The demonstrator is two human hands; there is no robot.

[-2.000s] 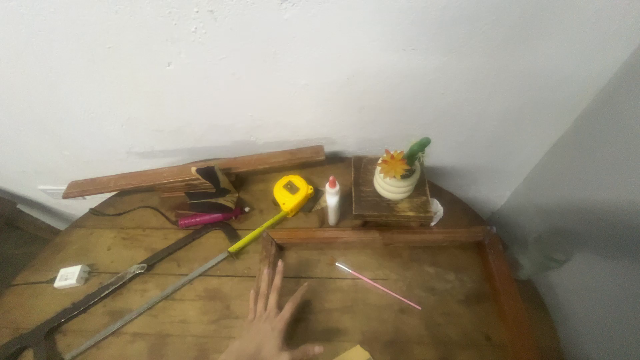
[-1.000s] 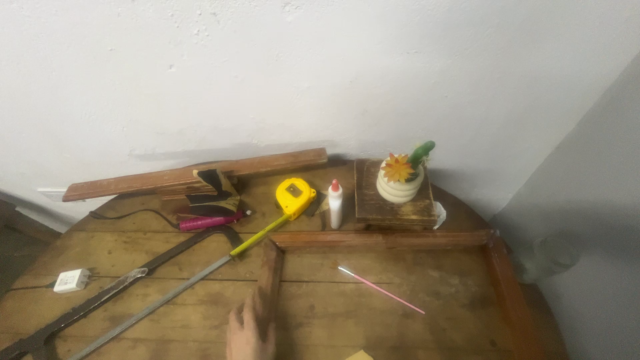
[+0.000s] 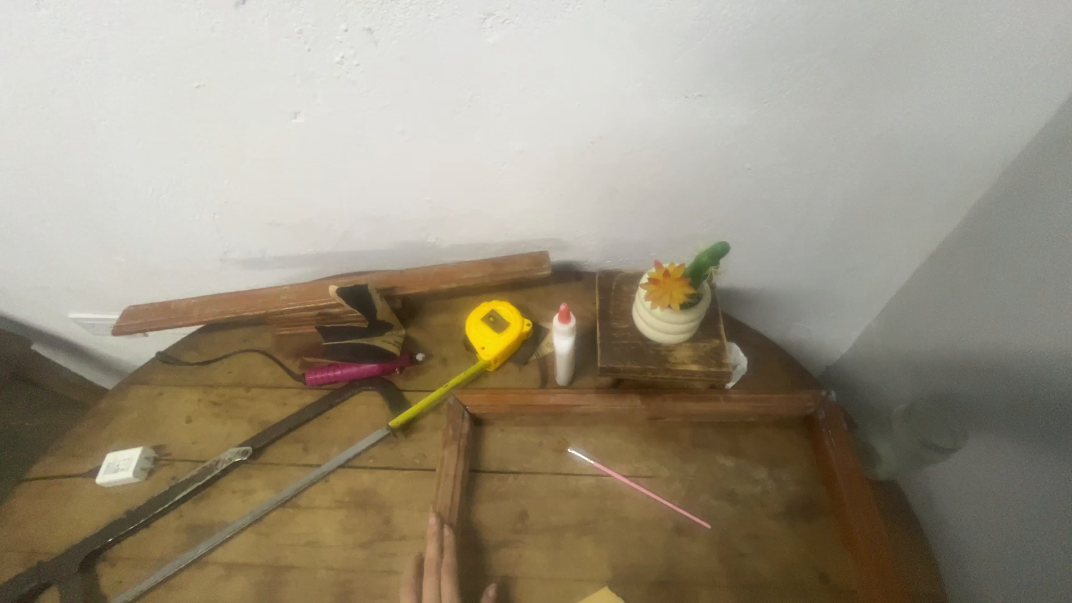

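Observation:
At the bottom edge, my left hand [image 3: 437, 565] shows only in part. Its fingers reach up to the left rail of a brown wooden frame [image 3: 645, 404], and the thumb is spread apart inside it. How firmly the hand bears on the rail cannot be told. My right hand is out of view. Inside the frame lie a thin pink-handled paintbrush [image 3: 641, 488] and, at the bottom edge, a yellowish piece [image 3: 603, 595]. Behind the frame stands a white glue bottle with a red tip [image 3: 564, 347].
A hacksaw [image 3: 167, 494], white plug adapter [image 3: 126, 466], magenta rotary tool [image 3: 356, 369] and yellow tape measure [image 3: 496, 328] lie left. Wood strips [image 3: 335, 293] and dark folded sandpaper [image 3: 365, 322] are behind. A potted artificial plant [image 3: 670, 311] stands on a wooden block [image 3: 662, 360].
My left hand was spread wide beside and over the left rail, then drew down with its fingers bent; now its fingers are straighter at the rail, lower in view.

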